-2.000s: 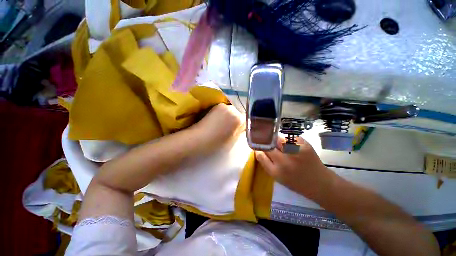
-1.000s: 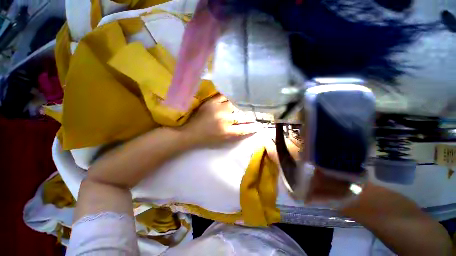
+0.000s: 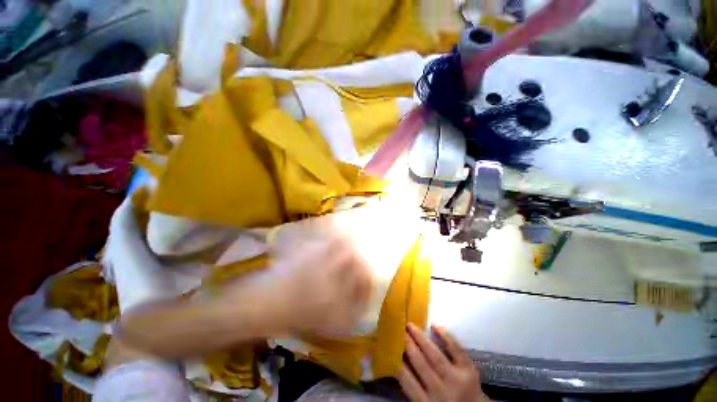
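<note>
Mustard-yellow fabric lies folded over white fabric left of the needle area. A yellow strip runs from the lamp glow towards the front edge. The presser foot area is bright, with part of the cloth beside it. My left hand is blurred over the white fabric; its fingers cannot be made out. My right hand is at the front edge of the bed, cut off by the bottom of the picture. Its fingertips touch the yellow strip's lower right edge; its thumb is hidden.
The white sewing machine head carries dark blue threads and a pink cloth strip. Yellow-green snips and a tan label lie on the bed. A grey ruler strip edges the front. Dark red cloth is at left.
My left hand has moved away from the needle, down over the cloth. My right hand has moved from behind the chrome guard to the front edge. The view has shifted, showing more machine head.
</note>
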